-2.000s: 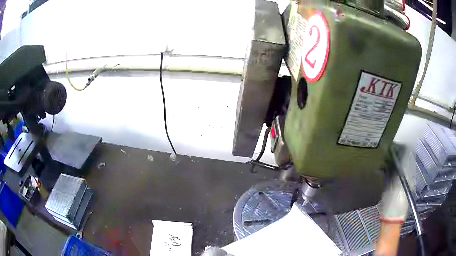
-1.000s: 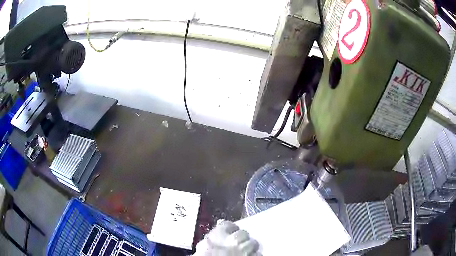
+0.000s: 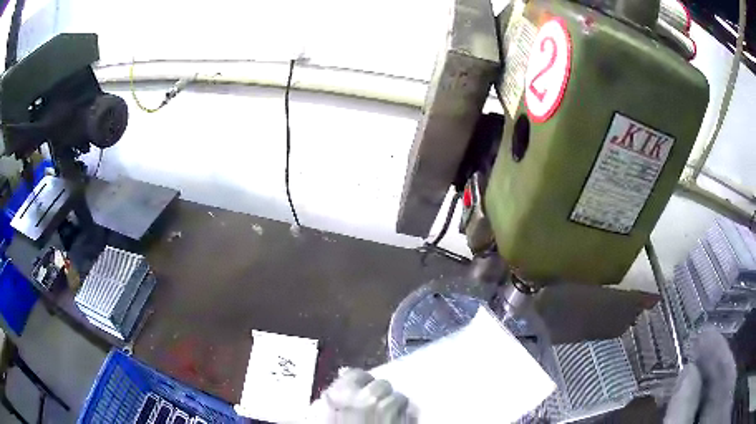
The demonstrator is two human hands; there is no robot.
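A white-faced aluminium housing (image 3: 468, 373) lies tilted over the slotted round table (image 3: 414, 319), one corner just under the chuck (image 3: 517, 300) of the green drill press (image 3: 580, 157). My gloved left hand (image 3: 365, 399) grips the housing's left edge, cut off by the bottom of the picture. My gloved right hand (image 3: 703, 377) is at the lower right, beside the grey feed lever (image 3: 663, 290). It is blurred, and whether it touches the lever is unclear.
A housing with black handwriting (image 3: 280, 374) lies left of the round table. A blue crate (image 3: 124, 389) holds dark oblongs at the lower left. Ribbed housings stand right of the machine (image 3: 593, 373) and at far left (image 3: 114, 290). A second drill (image 3: 50, 99) stands far left.
My right hand was high beside the machine head two seconds ago, was barely visible a second ago, and is now low at the right. My left hand stays on the housing. The view has shifted.
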